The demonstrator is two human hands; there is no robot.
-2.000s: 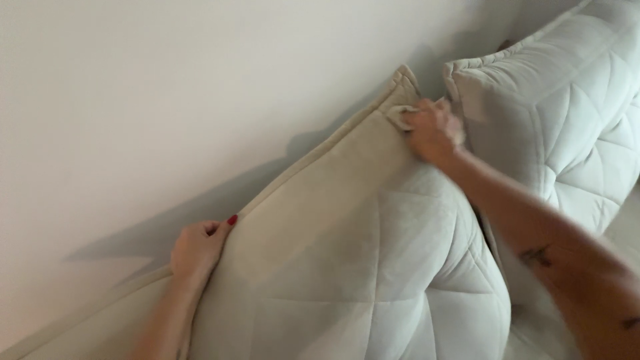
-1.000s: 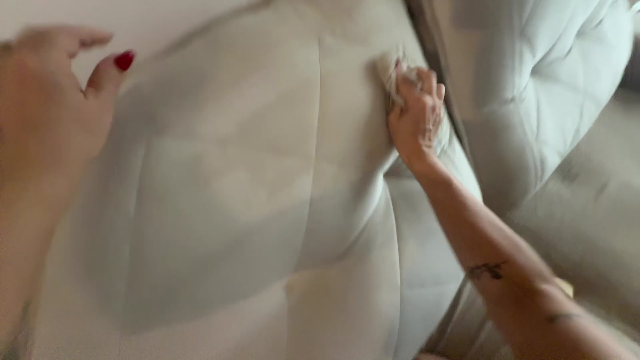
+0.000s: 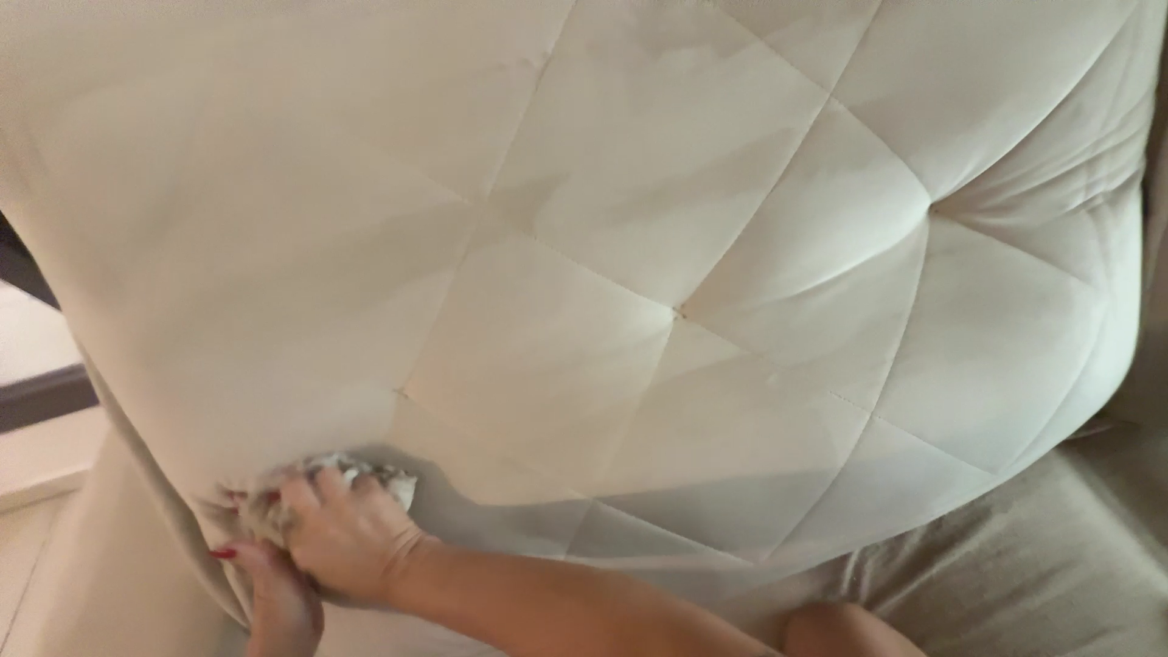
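A large light beige tufted back cushion (image 3: 584,274) with stitched diamond seams fills most of the view. Near its lower left corner my right hand (image 3: 351,529) presses a crumpled pale cloth (image 3: 338,465) against the fabric. Just beside it, my left hand (image 3: 278,593) is at the cushion's edge, its red-nailed thumb showing; its other fingers are mostly hidden, and whether they pinch the edge cannot be told.
The sofa seat (image 3: 1031,547) lies below the cushion at the right. Part of my knee (image 3: 849,630) shows at the bottom. At the left are a beige sofa part (image 3: 119,547), a dark bar (image 3: 46,397) and light floor tiles (image 3: 23,557).
The view has shifted strongly along the cushion. My right hand with the cloth has gone from the cushion's upper edge to a lower corner; my left hand, raised one second ago, is now beside it.
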